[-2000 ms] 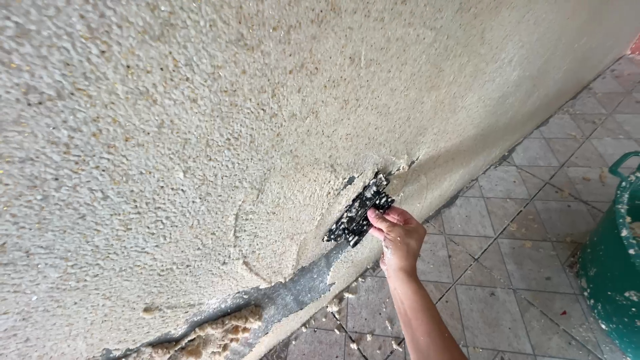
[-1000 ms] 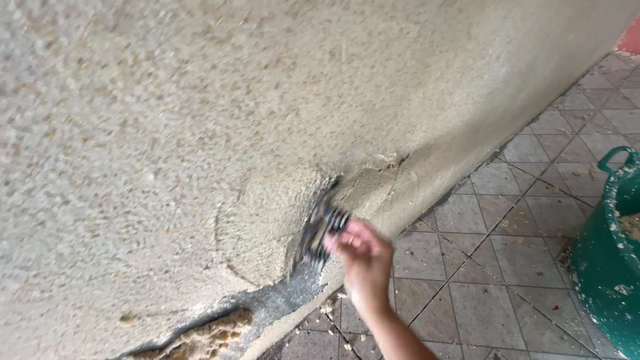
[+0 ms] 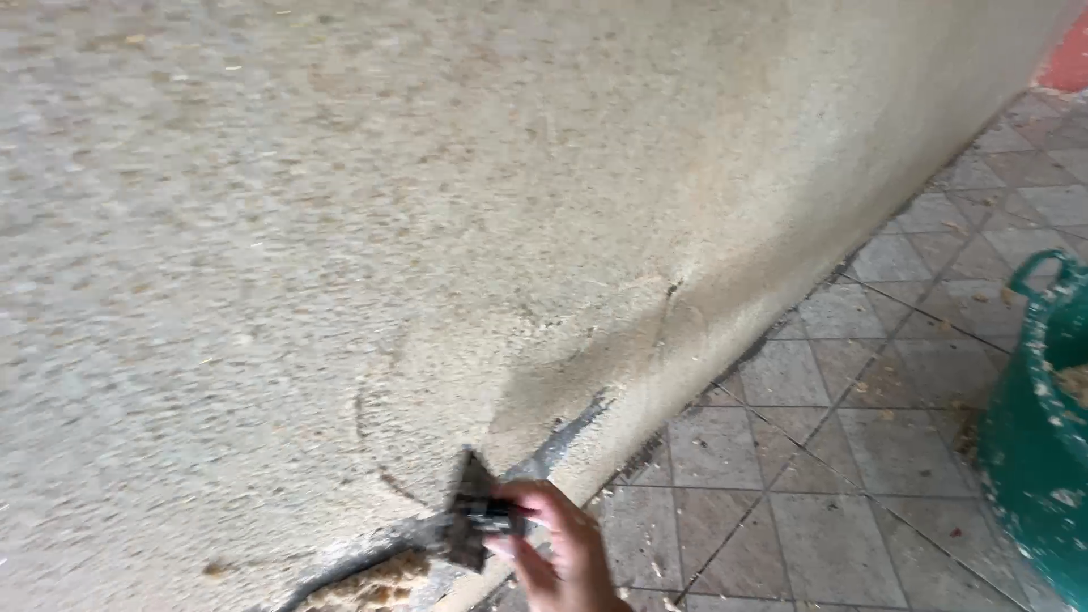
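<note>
My right hand [image 3: 561, 544] comes in from the bottom edge and grips the handle of a small dark trowel [image 3: 469, 510]. The trowel's blade is against or just over the lower wall, blurred; which of the two cannot be told. Around it runs a strip of bare grey surface [image 3: 561, 446] between areas of pale, flecked wall coating [image 3: 340, 212]. A clump of tan, pulpy coating material [image 3: 378, 582] lies just left of the trowel along the strip's lower edge. My left hand is out of view.
A green plastic tub [image 3: 1011, 476] with a loop handle and smeared rim stands on the right, tan material inside. Grey and brownish floor tiles [image 3: 884, 450] with scattered crumbs run along the wall's foot. A red surface [image 3: 1067, 59] shows at the far upper right.
My right hand and the trowel have moved down and left along the wall. Coating now covers part of the wall behind the trowel's earlier place. The trowel stays in my hand.
</note>
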